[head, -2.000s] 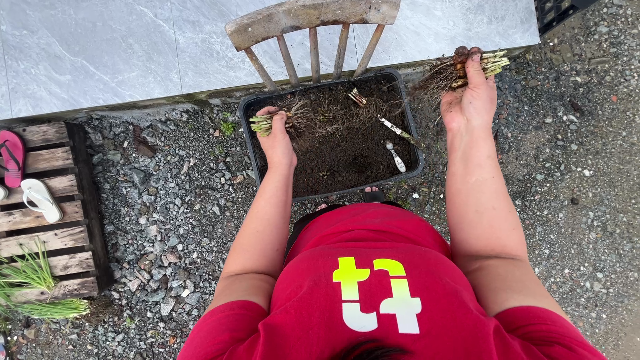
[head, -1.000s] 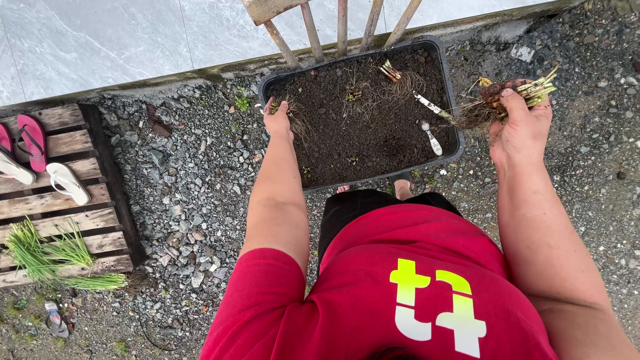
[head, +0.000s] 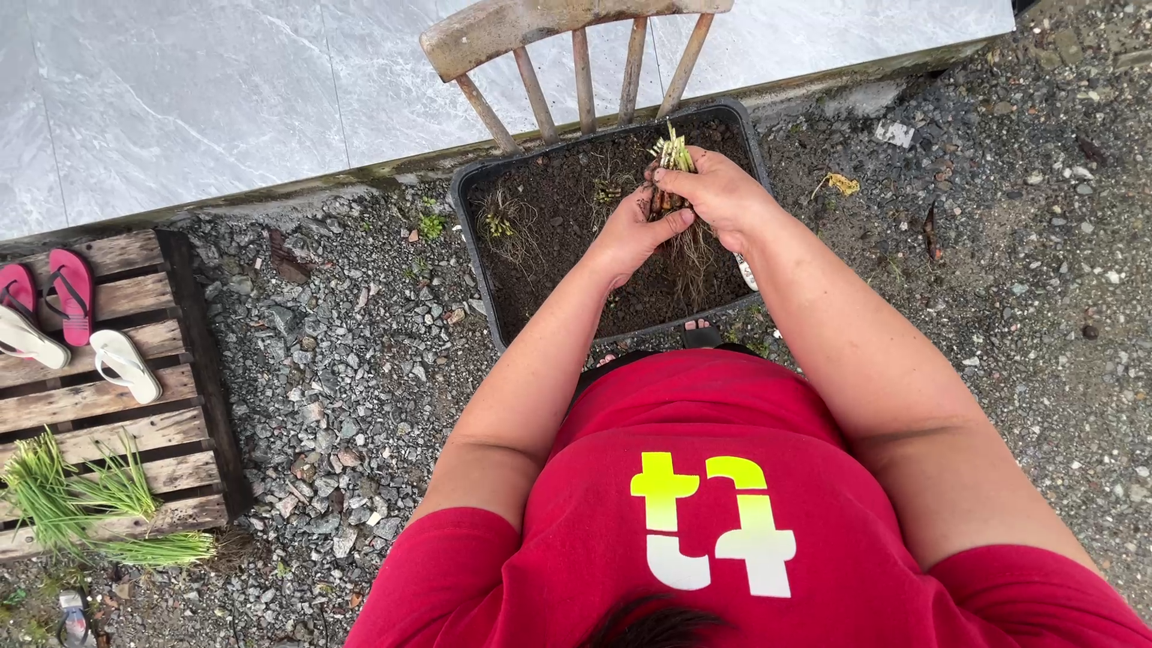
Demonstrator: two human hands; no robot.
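Over the right half of a black plastic planter of soil [head: 472, 236], both hands meet on a bunch of cut bulb plants with green stubs and long roots [head: 673, 160]. My right hand [head: 724, 193] grips the bunch from the right, its thumb across it. My left hand [head: 630, 236] touches the bulbs' lower left side, its thumb and fingers around them. A small rooted clump [head: 500, 225] lies on the soil at the left, and another [head: 605, 192] lies near the middle. A white handle or marker [head: 746, 272] shows partly beside my right wrist.
A wooden chair back [head: 576, 27] stands behind the planter, by a grey tiled slab [head: 180, 99]. At left, a wooden pallet [head: 99, 396] bears flip-flops [head: 126, 364] and cut green leaves [head: 54, 495]. Gravel surrounds the planter; a yellow scrap [head: 842, 184] lies at right.
My right hand has brought the bunch from right of the planter to above the soil. My left hand has left the clump at the planter's left side and joined my right at the bunch.
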